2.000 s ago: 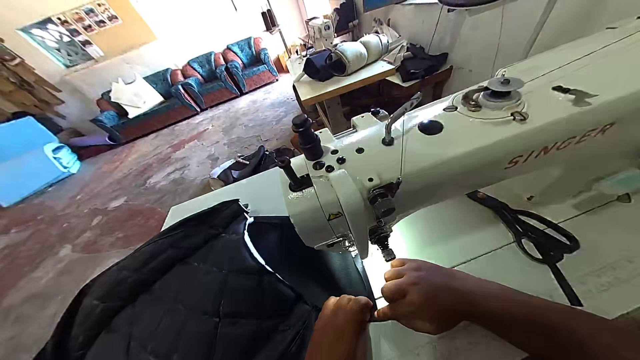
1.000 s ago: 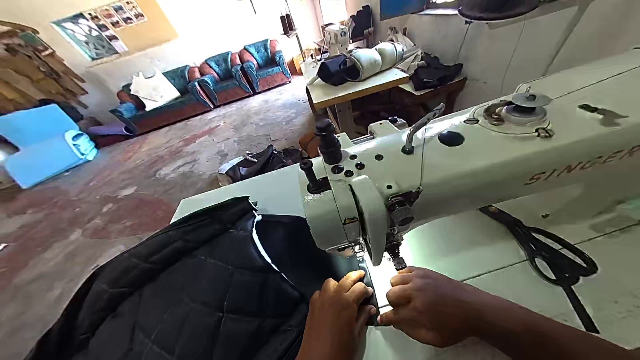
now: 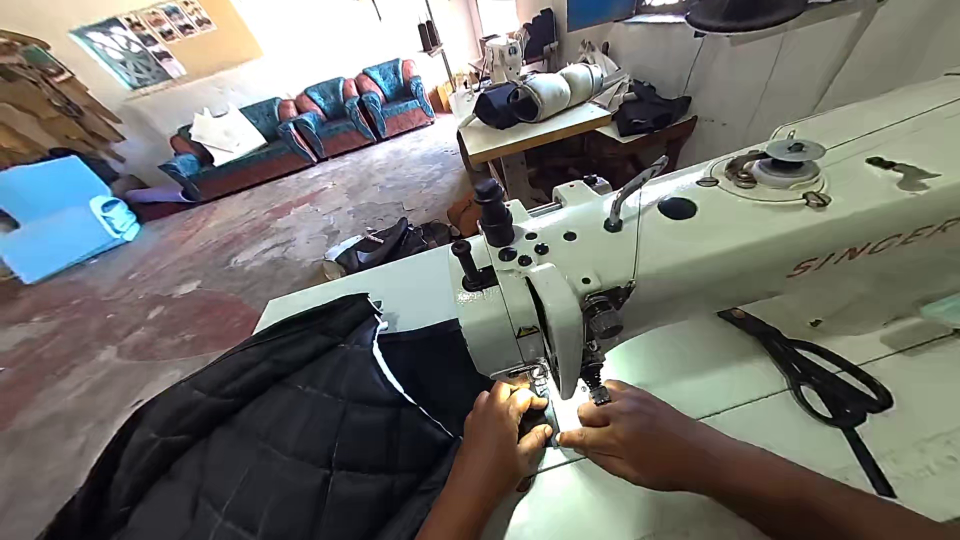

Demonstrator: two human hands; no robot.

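A Singer sewing machine (image 3: pixel 712 225) reaches in from the right, its needle area lit. My left hand (image 3: pixel 499 431) grips the edge of a black quilted fabric piece (image 3: pixel 277 435) just in front of the presser foot (image 3: pixel 540 379). That fabric spreads over the left of the table and bears a white strip (image 3: pixel 390 371) along one seam. My right hand (image 3: pixel 634 439) is close beside the left, right of the needle area, its thumb and fingertips at the fabric's edge. What its fingers hold, if anything, is hard to tell.
Black-handled scissors (image 3: pixel 821 375) lie on the machine table (image 3: pixel 360 292), right of my right hand. Beyond stands another table (image 3: pixel 547 135) with rolled fabric (image 3: pixel 559 91). Dark items (image 3: pixel 390 244) lie on the floor behind the machine. A sofa and armchairs (image 3: pixel 330 112) line the far wall.
Both hands stay by the needle area. My left hand's fingers have shifted on the fabric, and a dark edge between the hands shows less than before.
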